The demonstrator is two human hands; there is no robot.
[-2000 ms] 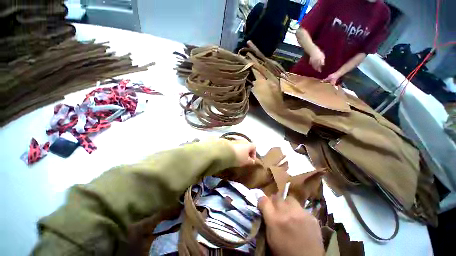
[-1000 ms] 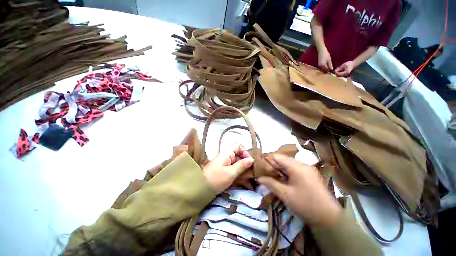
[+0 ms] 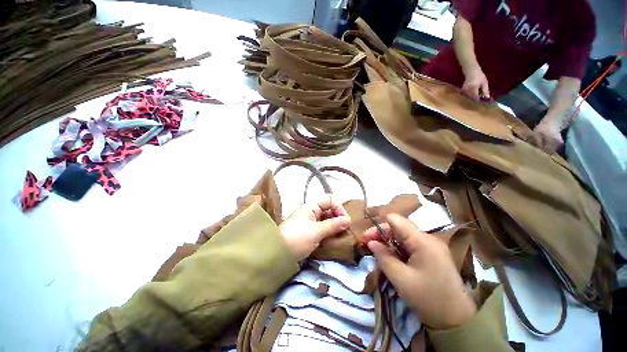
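Note:
Brown bag panels with pale backing (image 3: pixel 323 302) lie in a pile at the bottom centre, with narrow strap loops (image 3: pixel 260 323) among them. My left hand (image 3: pixel 313 227) pinches the edge of a brown piece (image 3: pixel 344 237) at the far end of the pile. My right hand (image 3: pixel 412 265) is beside it, fingers curled round a small dark tool, possibly thread snips, mostly hidden by the fingers. Two strap loops stand up just beyond my hands.
Coiled strap handles (image 3: pixel 309 89) stand at the back centre. Large brown panels (image 3: pixel 543 199) are heaped at the right, under the hands of a person in a maroon shirt (image 3: pixel 522 41). Patterned scraps (image 3: pixel 130 124), a dark flat object (image 3: pixel 74 181) and loose strips (image 3: pixel 62 69) lie left.
My left hand has drawn back from its reach over the pile to pinch a piece. My right hand has come up beside it. The other person's hands have moved apart along the heap.

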